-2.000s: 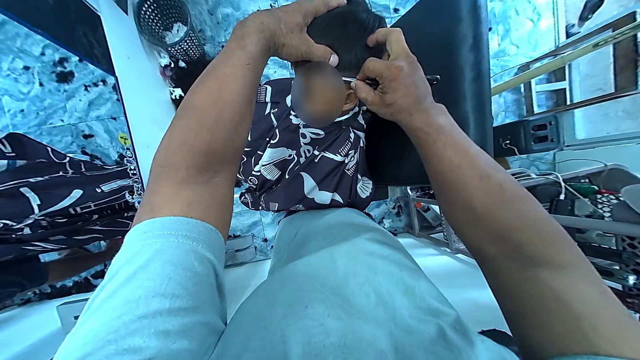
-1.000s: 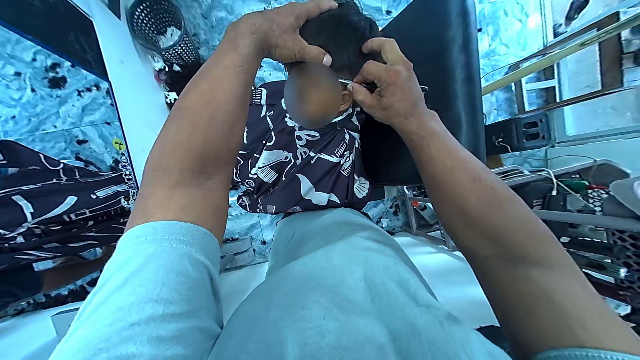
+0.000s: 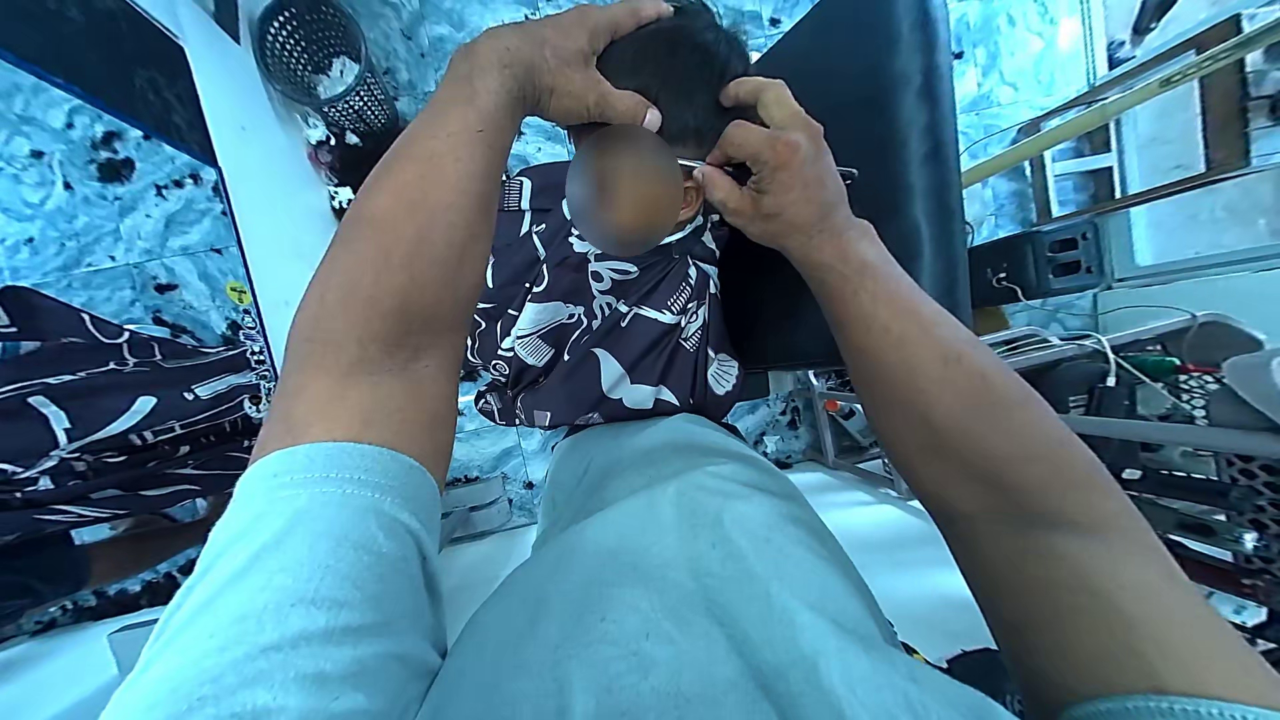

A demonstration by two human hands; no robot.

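Note:
A person seated before me wears a dark barber's cape (image 3: 620, 340) printed with white combs, brushes and a moustache. My left hand (image 3: 575, 65) rests spread on the dark hair (image 3: 680, 75) at the top of the head, its thumb pointing inward. My right hand (image 3: 775, 165) is at the side of the head, just above the ear (image 3: 690, 200). Between its thumb and fingers is a thin metal tool (image 3: 690, 162), probably a straight razor; its tip lies at the hairline, and its other end shows past the knuckles. Most of the tool is hidden by my fingers.
A black padded chair back (image 3: 880, 120) stands right of the head. A perforated bin (image 3: 310, 60) is at upper left beside a white counter edge (image 3: 265, 180). At right, a trolley shelf (image 3: 1170, 425) holds cables and tools. Another printed cape (image 3: 110, 410) is at far left.

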